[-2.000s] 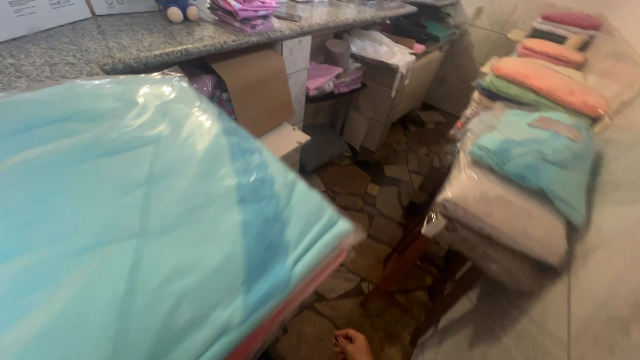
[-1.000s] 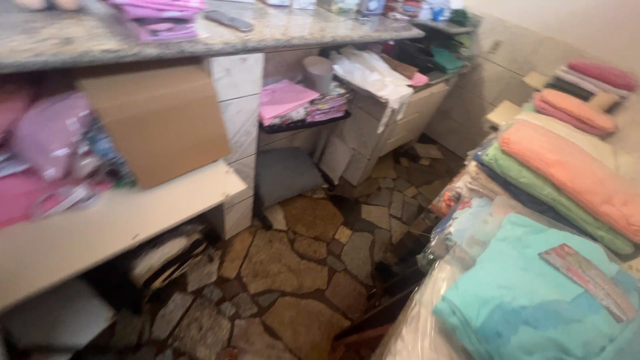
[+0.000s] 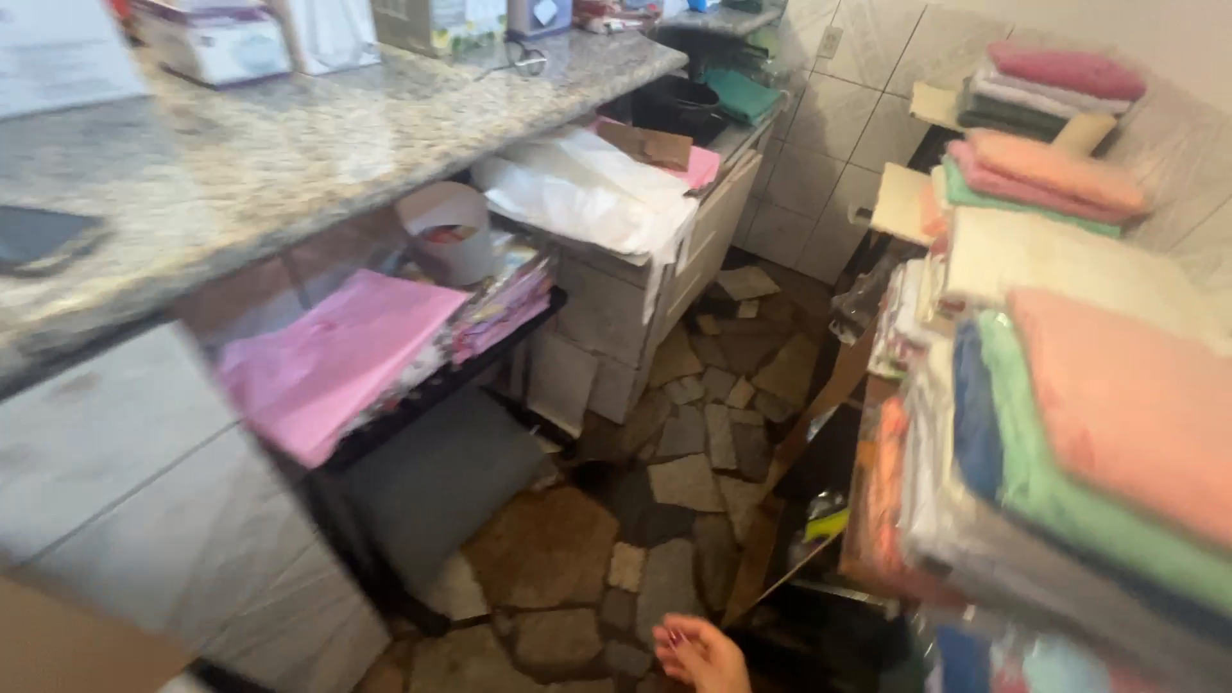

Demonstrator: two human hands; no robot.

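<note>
My right hand point(image 3: 701, 654) shows at the bottom edge, a little right of the middle, above the stone floor point(image 3: 664, 577). Its fingers are loosely curled, and no object can be seen in it. My left hand is out of view. To the right of the hand stand piles of folded cloth, with a peach cloth point(image 3: 1136, 404) over a green cloth point(image 3: 1049, 472) and a blue one point(image 3: 977, 414). Left of the hand, pink sheets point(image 3: 346, 356) lie on a black shelf beside a whitish cylindrical container point(image 3: 448, 231).
A granite counter point(image 3: 318, 144) crosses the upper left, bearing boxes and a dark flat device point(image 3: 43, 236). White plastic point(image 3: 587, 188) lies on a lower unit beyond. A narrow stone-paved passage runs between these and the cloth piles. A tiled wall point(image 3: 818, 183) stands behind.
The view has moved forward along the counter. The large turquoise wrapped pack at the left in the oldest frame is out of view. A hand, absent one second ago, shows at the bottom.
</note>
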